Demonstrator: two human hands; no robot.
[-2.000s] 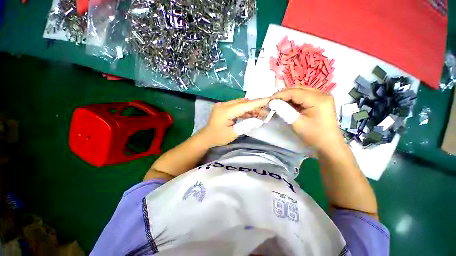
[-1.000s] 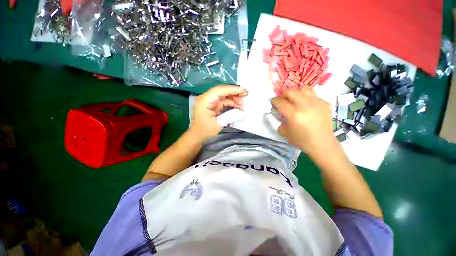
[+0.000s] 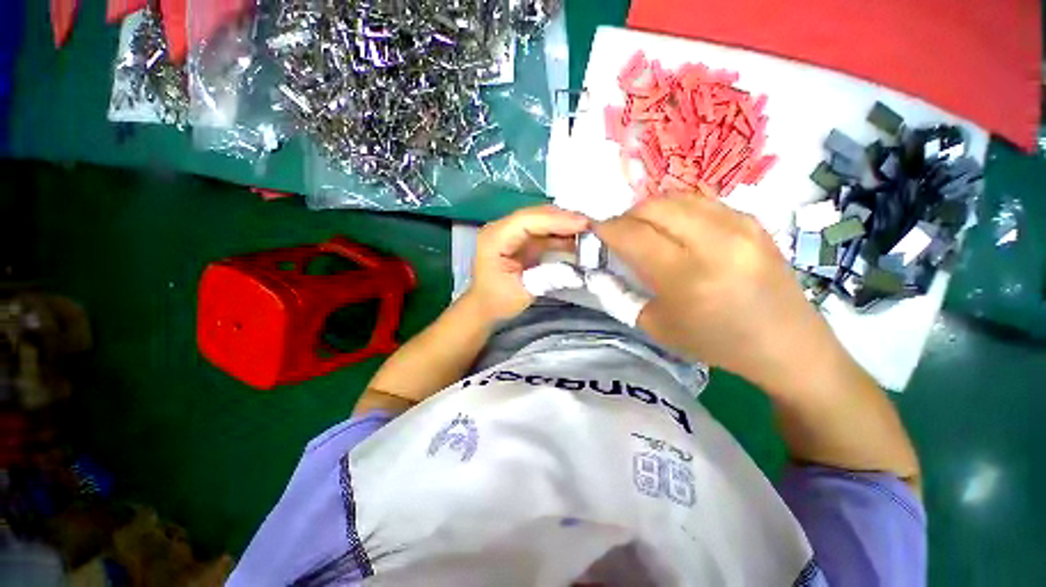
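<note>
My left hand (image 3: 522, 261) and my right hand (image 3: 700, 275) meet over my lap at the near edge of the white board (image 3: 877, 344). Between their fingertips is a small pale silver piece (image 3: 591, 250), held upright; its details are too small to tell. White finger cots show on both hands. The pile of red strips (image 3: 692, 128) lies on the white board just beyond my right hand. The pile of dark blocks (image 3: 889, 212) lies on the board to the right. The heap of metal clips (image 3: 384, 86) lies on clear plastic at the upper left.
A large red sheet (image 3: 849, 46) lies behind the white board. A smaller metal heap (image 3: 149, 69) and red offcuts (image 3: 65, 17) are at the far upper left. A red plastic stool (image 3: 301, 312) stands on the green floor at the left.
My right hand has moved from the near edge of the red pile back to my left hand. Their fingertips now meet around the small piece. The view has shifted slightly.
</note>
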